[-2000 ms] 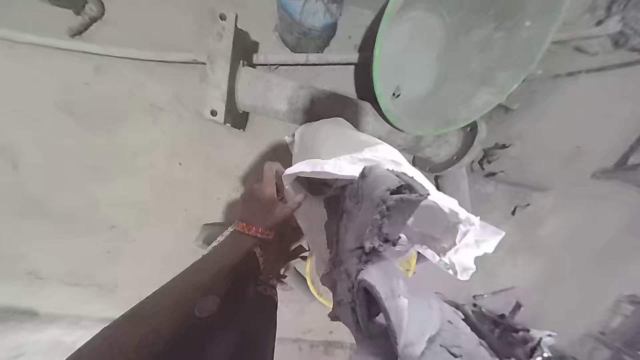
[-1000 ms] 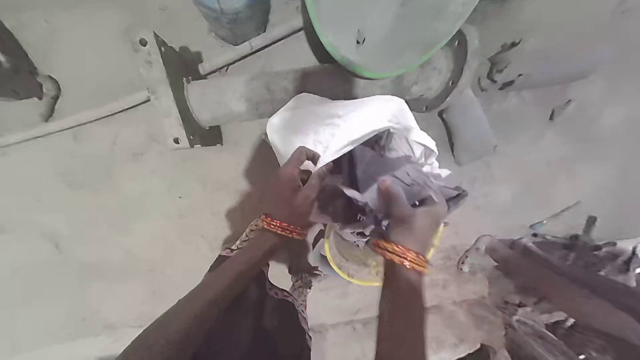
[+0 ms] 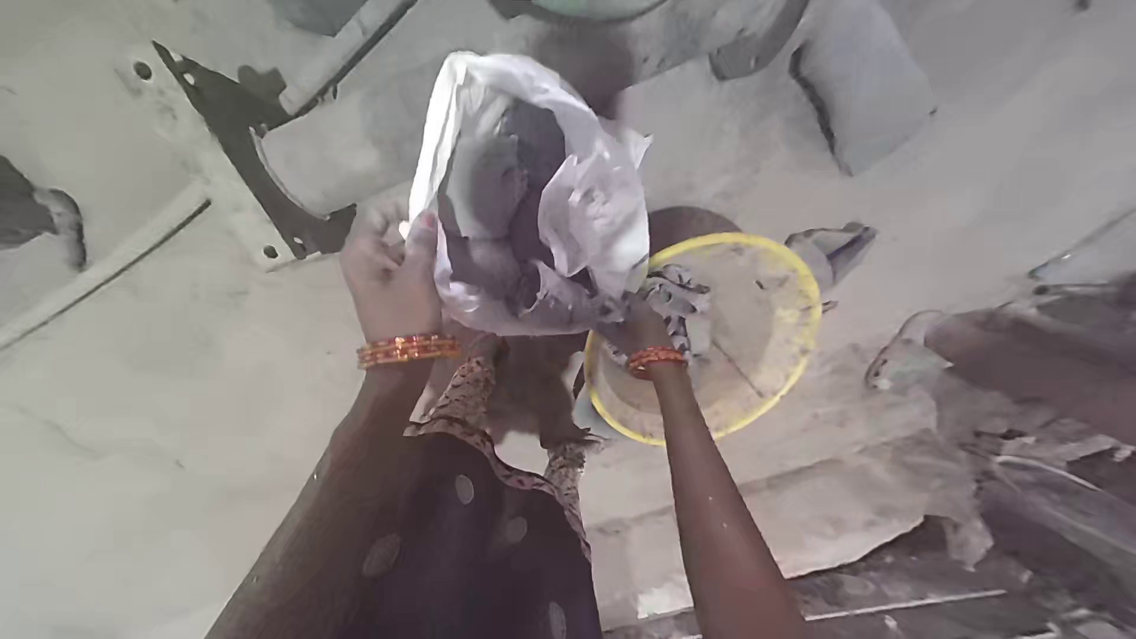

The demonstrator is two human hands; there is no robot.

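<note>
A white plastic bag [image 3: 608, 209] is held up with its mouth open toward me, and grey material shows inside. My left hand [image 3: 395, 266] grips the bag's left edge between thumb and fingers. At the bag's lower right corner is my right hand [image 3: 641, 327], closed on the plastic, its fingers partly hidden. Beneath that hand stands a round basin with a yellow rim [image 3: 812, 306]. Crumpled grey scraps [image 3: 679, 297] lie in the basin's left part, close to the right hand.
A metal pipe [image 3: 346, 160] with a holed flange plate [image 3: 191, 169] lies beyond the bag. A thin rod [image 3: 106, 266] is at the left, a short grey piece [image 3: 861, 84] at the upper right. Torn sheets [image 3: 825, 506] and debris cover the lower right. Part of a green-rimmed vessel [image 3: 603, 7] shows at the top.
The grey sheet-like material bunched at the bag's mouth one second ago no longer sticks out. My right hand has moved from that material to the bag's lower right corner. The basin is now more exposed.
</note>
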